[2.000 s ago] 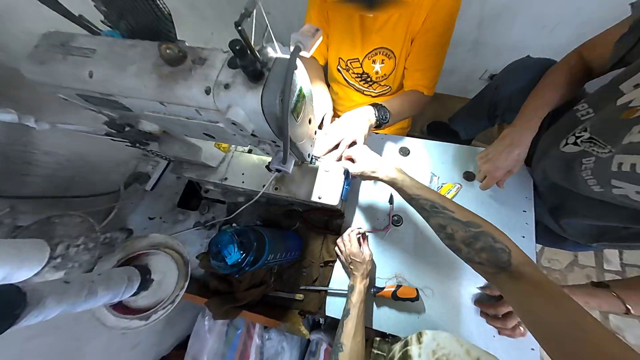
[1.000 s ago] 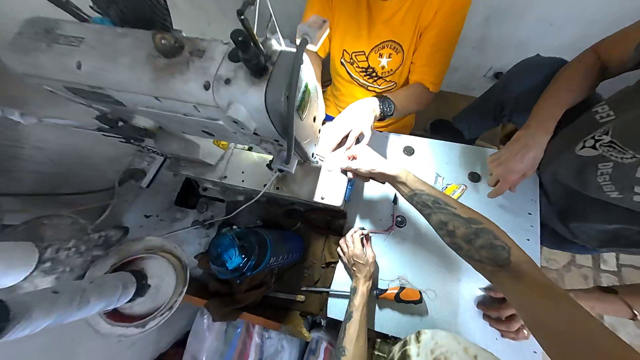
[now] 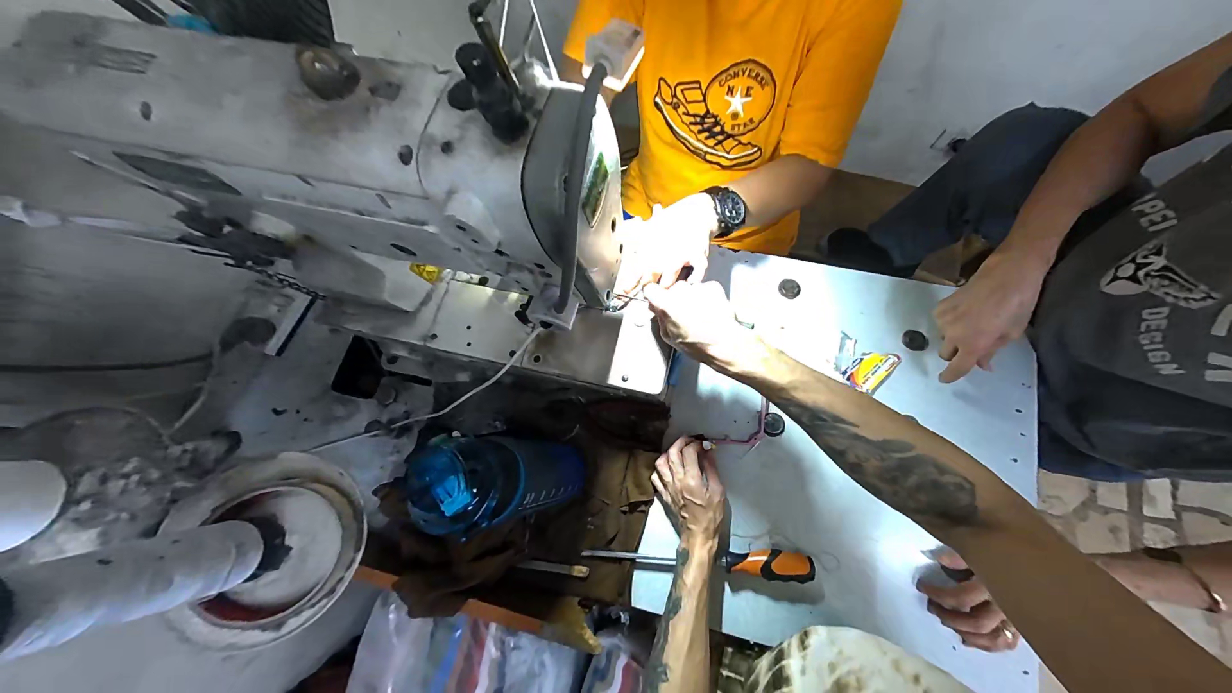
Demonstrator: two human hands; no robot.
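Observation:
My right hand (image 3: 695,322), on a tattooed forearm reaching in from the lower right, is at the needle area of an industrial sewing machine (image 3: 385,164), its fingers closed on something thin and dark, too small to name. A co-worker's hand in a bright glare is right beside it. My left hand (image 3: 689,484) rests at the left edge of the pale tabletop (image 3: 866,462), fingertips by a thin pinkish strip (image 3: 749,439); whether it grips the strip I cannot tell. Below it, a screwdriver with an orange and black handle (image 3: 772,565) lies partly behind my left forearm.
A blue water bottle (image 3: 491,481) lies left of the table by brown cloth. Thread cones (image 3: 125,587) stand lower left. A small yellow packet (image 3: 871,371) is on the tabletop. A co-worker in orange (image 3: 741,58) is opposite; another person's hands (image 3: 991,308) rest at the right edge.

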